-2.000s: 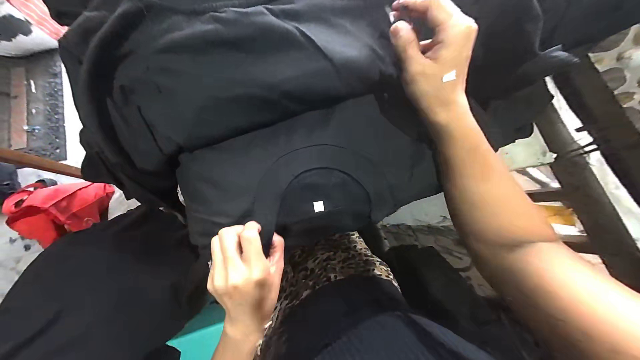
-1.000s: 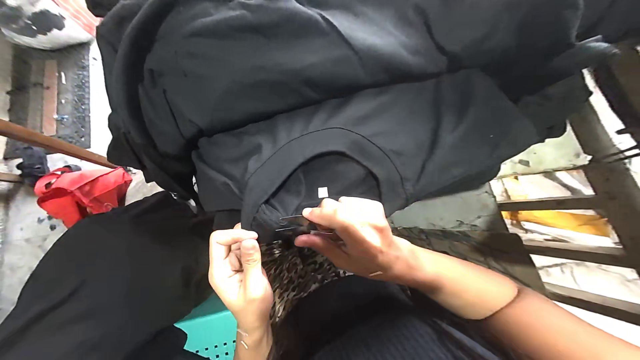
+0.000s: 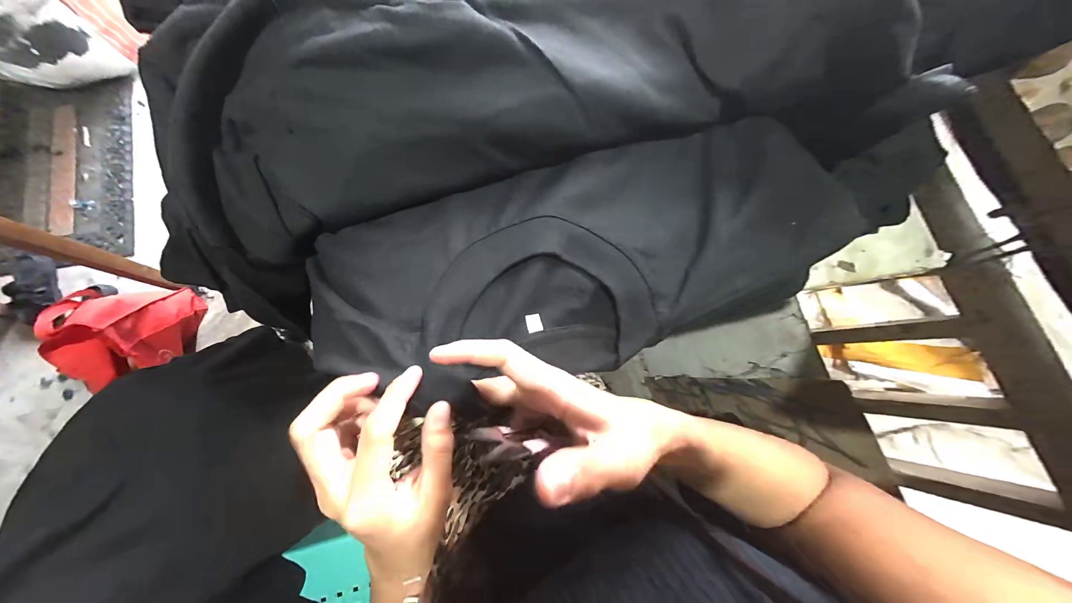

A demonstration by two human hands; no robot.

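Note:
A black crew-neck shirt (image 3: 720,201) lies across my lap, its round ribbed collar (image 3: 544,234) facing me and a small white tag (image 3: 533,323) inside the neckline. At the collar's lower left edge is my left hand (image 3: 377,452), palm up, with its fingers apart and the fingertips near the black fabric. My right hand (image 3: 569,419) is just right of it, index finger reaching to the collar edge. Blurred in its curled fingers is a small metallic tool, perhaps thread snips, partly hidden.
A large heap of black garments (image 3: 469,75) lies beyond the shirt. More black cloth (image 3: 167,469) is at the left, near a red bag (image 3: 121,327) and a wooden bar (image 3: 84,251). At right stands a wooden slatted frame (image 3: 938,410). A green perforated plastic piece (image 3: 331,565) shows below.
My right hand has come from the upper right cloth down to the collar beside my left hand. Since a second ago, my left hand's fingers have spread from their pinch on the collar edge.

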